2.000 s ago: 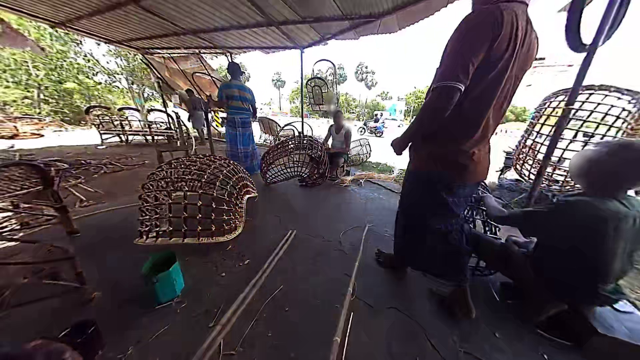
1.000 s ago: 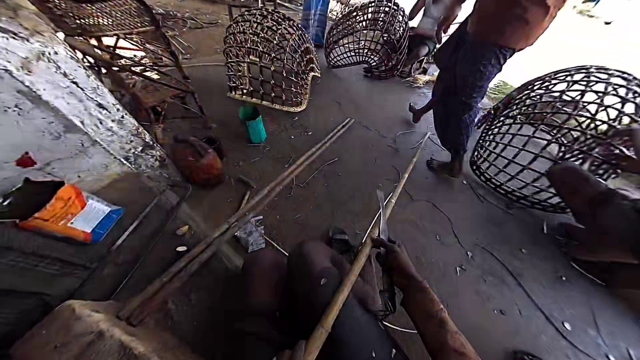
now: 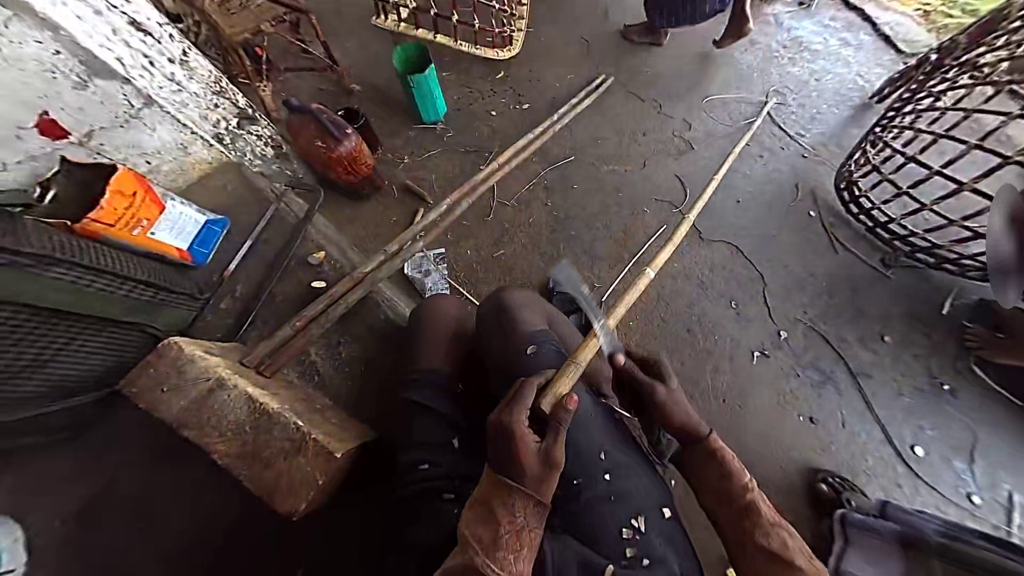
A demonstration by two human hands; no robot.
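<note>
A long pale cane pole slants from my lap away to the upper right, its far tip on the dark floor. My left hand grips its near end above my thigh. In my right hand is the handle of a knife, whose blurred blade lies across the pole a little beyond my left hand. Pale shavings are scattered on my dark clothing. Left of my knees, two darker cane poles lie side by side, their near ends on a brown block.
A green container and a reddish-brown jug stand ahead. An orange and blue packet sits at left. A woven cane frame stands at right, with a person beside it. Another person's feet are at the top.
The view has swung down from the shelter to my lap. Since one second ago, my left hand has come into fuller view at the pole's near end, and the knife has tilted over the pole.
</note>
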